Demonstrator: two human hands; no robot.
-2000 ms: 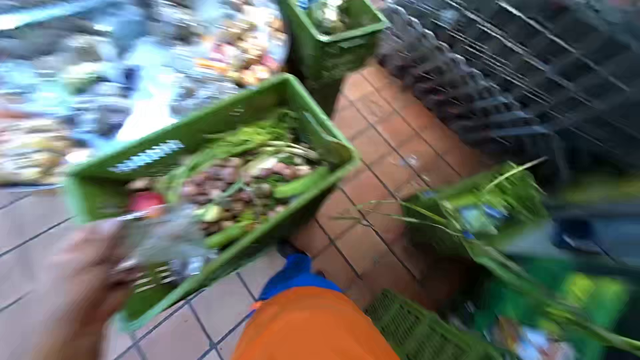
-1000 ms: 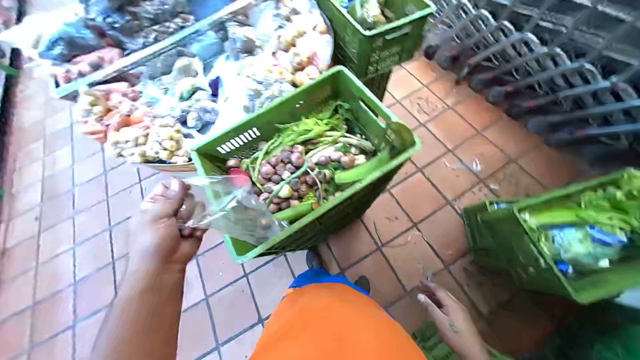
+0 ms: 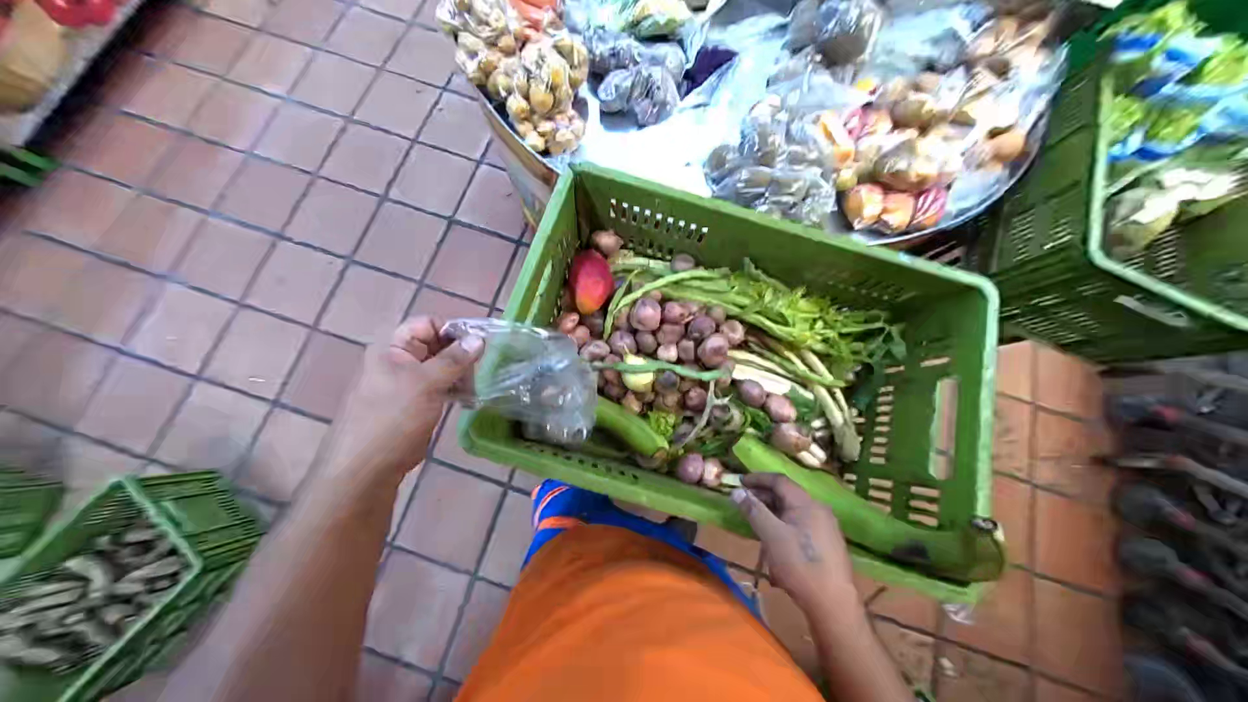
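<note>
My left hand (image 3: 421, 375) pinches the mouth of a clear plastic bag (image 3: 541, 375) that hangs over the left side of a green plastic crate (image 3: 760, 229); the bag's contents are hard to make out. In the crate lie small purplish round vegetables (image 3: 673, 341), a red and yellow fruit (image 3: 591, 282), leafy celery-like stalks (image 3: 780, 312), long green beans and a long green vegetable (image 3: 848, 502) along the near side. My right hand (image 3: 785, 526) is at the near rim, its fingertips at the pale end of a small vegetable; whether it grips it cannot be told.
Behind the crate a round table (image 3: 1014, 185) bears bagged vegetables. Another green crate (image 3: 1097, 244) with leafy produce stands at the right, near stacked dark metal items (image 3: 1170, 487). At the lower left is a green crate (image 3: 195, 546) of brownish produce. Tiled floor (image 3: 273, 244) lies at the left.
My right hand has moved from beside my body to the near edge of the crate. My left hand still holds the clear bag. The view has shifted.
</note>
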